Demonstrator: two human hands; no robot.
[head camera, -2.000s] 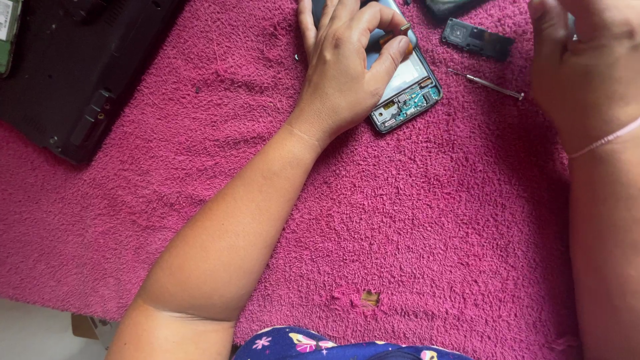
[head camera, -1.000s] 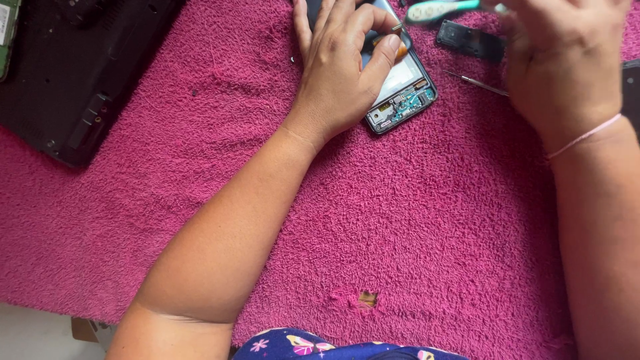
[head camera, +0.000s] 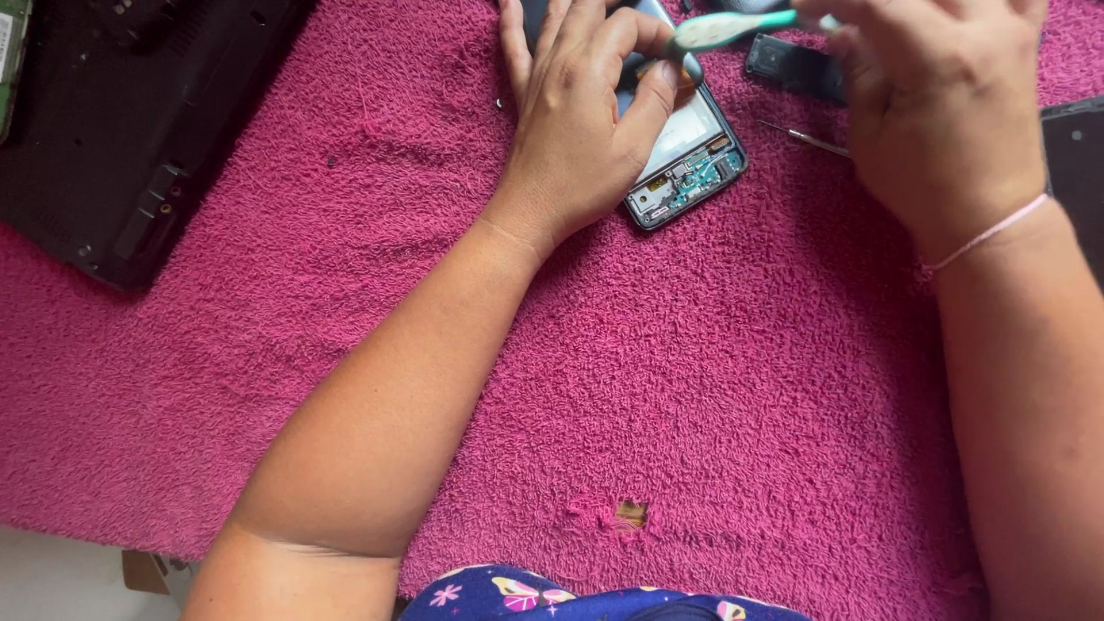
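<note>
An opened smartphone (head camera: 690, 134) lies on a pink towel, its lower circuit board (head camera: 703, 179) exposed. My left hand (head camera: 591, 95) rests over the phone's upper part, thumb and index finger pinching a small piece whose kind I cannot tell; the palm hides much of the phone. My right hand (head camera: 940, 95) grips a green and white toothbrush (head camera: 733, 30), its head end reaching to my left fingertips. Just left of my right hand lie a black phone part (head camera: 793, 67) and a thin metal tool (head camera: 818, 141), both partly covered by it.
A black laptop chassis (head camera: 112, 147) lies at the upper left, with a green circuit board (head camera: 12, 60) at the frame's edge. A dark flat object (head camera: 1074, 164) sits at the right edge. The pink towel (head camera: 690, 388) has a small hole near the front.
The toothbrush, first seen in my right hand one second ago, has moved left to my left fingertips. My left hand has stayed over the phone.
</note>
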